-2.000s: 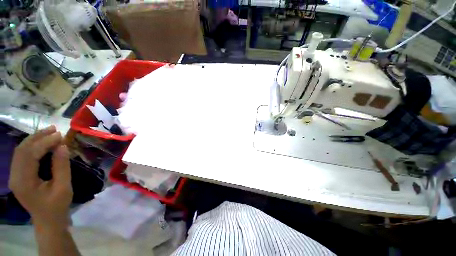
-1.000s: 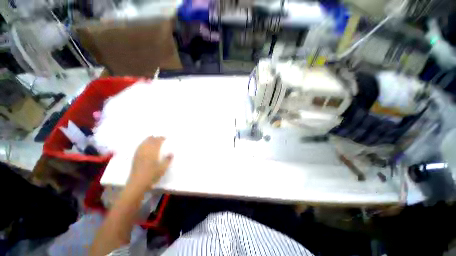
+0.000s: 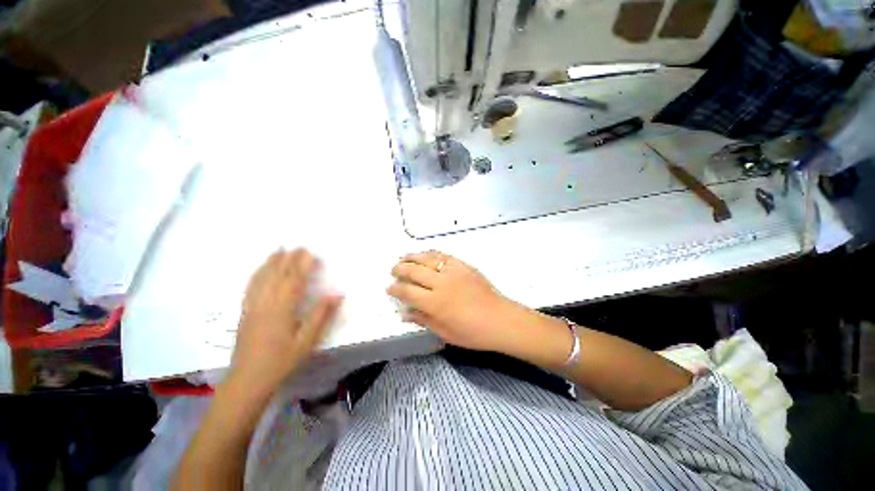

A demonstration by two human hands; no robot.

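Note:
My left hand (image 3: 273,316), slightly blurred, rests palm down near the table's front edge with thumb and fingers apart. My right hand (image 3: 451,297), with a ring and a bracelet, lies to its right with fingers bent down on the white surface. Thin white material (image 3: 369,347) seems to lie under and between the hands and at the front edge; its outline is lost in glare, and whether the right fingers pinch it is hidden. The needle area (image 3: 443,158) of the white sewing machine (image 3: 576,34) is beyond the right hand.
A red bin (image 3: 38,182) with white pieces (image 3: 115,201) stands left. Black snips (image 3: 604,135), a metal tool (image 3: 571,98) and a brown-handled tool (image 3: 698,190) lie right of the needle. Plaid cloth (image 3: 744,86) hangs at the right; cream cloth (image 3: 748,374) is beside the lap.
My left hand has come from beyond the left of the table onto its front part. My right hand has come into view. The view has moved closer to the table.

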